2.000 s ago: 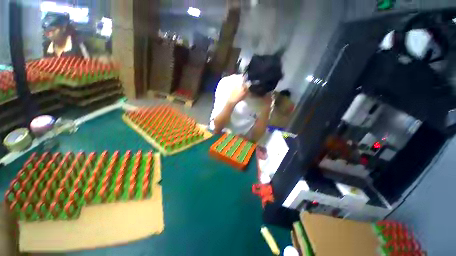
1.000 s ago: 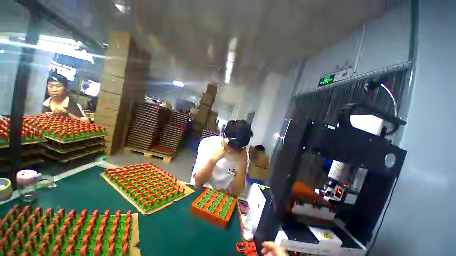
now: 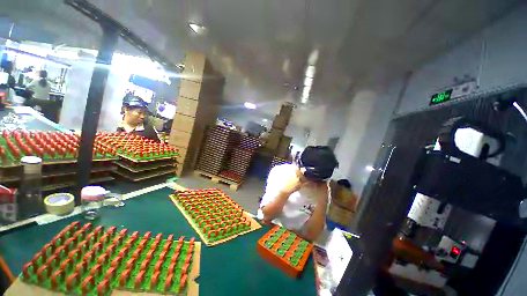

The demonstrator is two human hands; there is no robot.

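Rows of green-and-red workpieces [image 3: 115,257] stand on a cardboard sheet [image 3: 196,272] at the near left of the bench. A second group of green-and-red workpieces [image 3: 214,214] stands on a sheet further back in the middle. An orange holding fixture [image 3: 283,263] with green pieces in its cavities lies right of centre. Neither my left hand nor my right hand is in view.
The black press machine [image 3: 462,196] with a red display stands at the right. A person [image 3: 297,191] sits across the bench. Another person [image 3: 136,118] is behind stacked sheets of pieces at left. A tape roll [image 3: 59,203] and a glass jar [image 3: 91,207] lie at the left edge.
The view has turned left, so the bench things appear further right. A hand seen at the lower edge by the machine a second ago is out of view. The fixture has not visibly moved on the bench.
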